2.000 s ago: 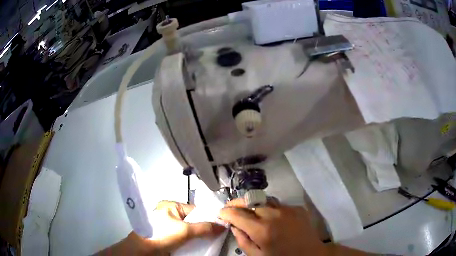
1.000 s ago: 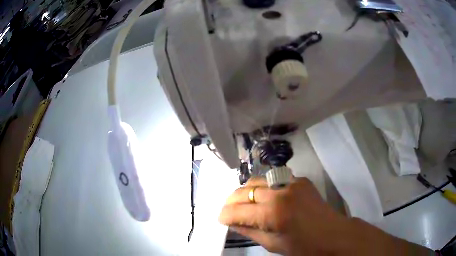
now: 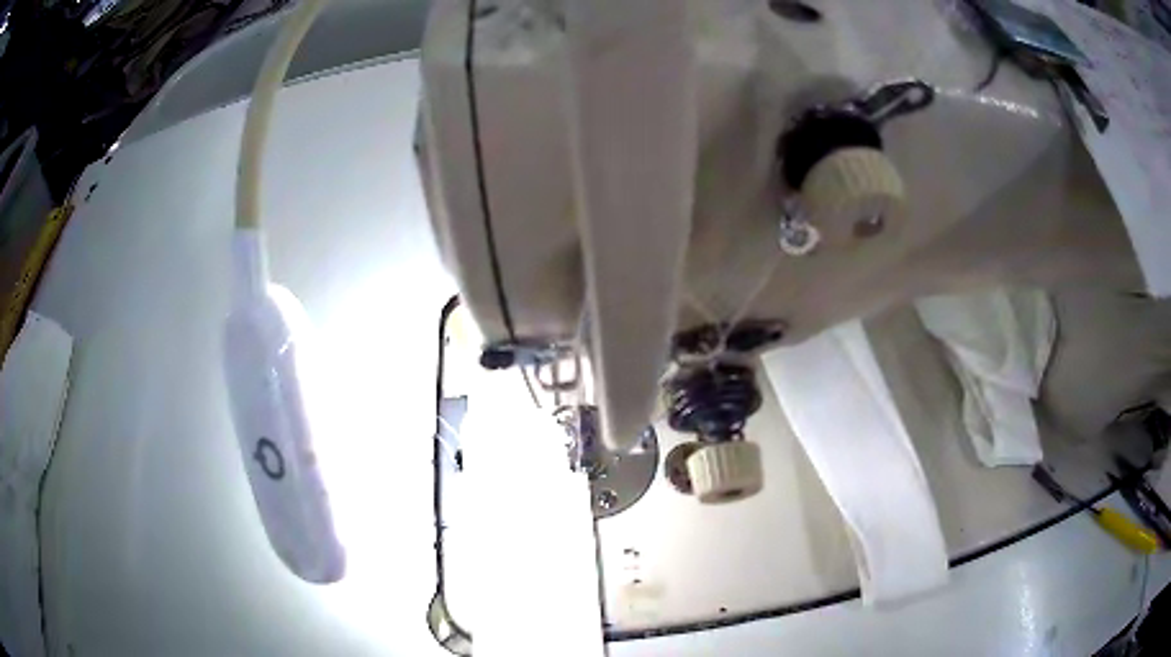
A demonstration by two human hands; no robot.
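A white fabric piece lies under the needle area, its right edge straight and running toward me; the rest is washed out by lamp light. The half-round needle plate shows to its right. The presser foot and needle area is partly hidden by the long cream bar of the machine head. The lower tension dial sits just right of it. Neither of my hands is in the picture.
The LED lamp hangs left of the needle. White strips and a folded white piece lie right, under the arm. Yellow-handled snips are far right. More white fabric lies at the far left edge. A sheet drapes over the arm.
Both hands were at the fabric, then only my right hand; now both are out of view. The view has moved closer to the needle area, and the fabric lies unheld.
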